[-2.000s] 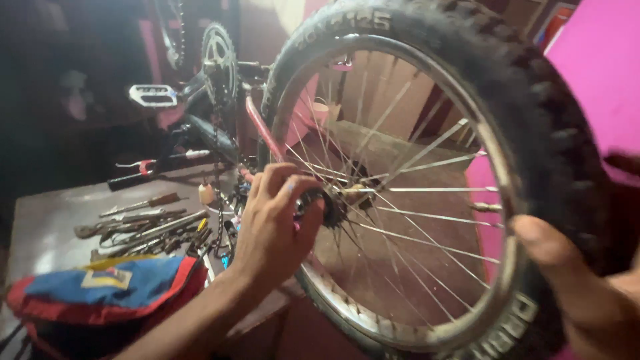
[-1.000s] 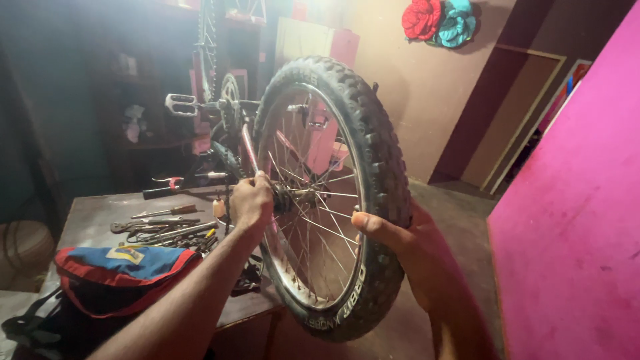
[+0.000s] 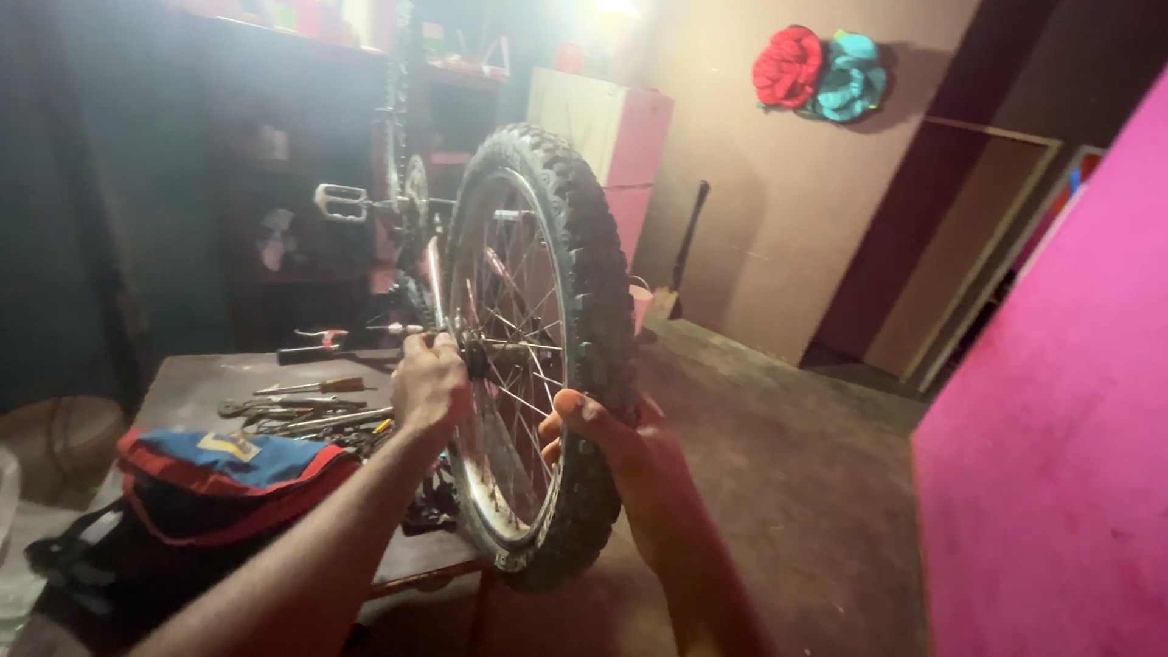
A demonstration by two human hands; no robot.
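A bicycle wheel with a knobby black tire (image 3: pixel 598 301) stands upright in front of me, at the rear of a bicycle with a pedal (image 3: pixel 342 203) and chainring (image 3: pixel 417 187) beyond it. My right hand (image 3: pixel 611 429) grips the tire and rim at the near side, thumb on the sidewall and fingertips showing among the spokes. My left hand (image 3: pixel 429 379) has its fingers curled at the hub's left end, beside the dark sprockets (image 3: pixel 474 354) and the frame end. What its fingertips hold is hidden.
On the table (image 3: pixel 196 374) left lie a screwdriver (image 3: pixel 315 387), several metal tools (image 3: pixel 301 415), a brake lever with a grip (image 3: pixel 310 349) and a blue and red bag (image 3: pixel 237 465). A pink wall (image 3: pixel 1049 392) stands right; a long-handled tool (image 3: pixel 691 237) leans on the back wall.
The wheel has turned from showing its side to showing more of its tread. Both hands stay at the wheel, the left by the hub and the right on the tire. The view has shifted.
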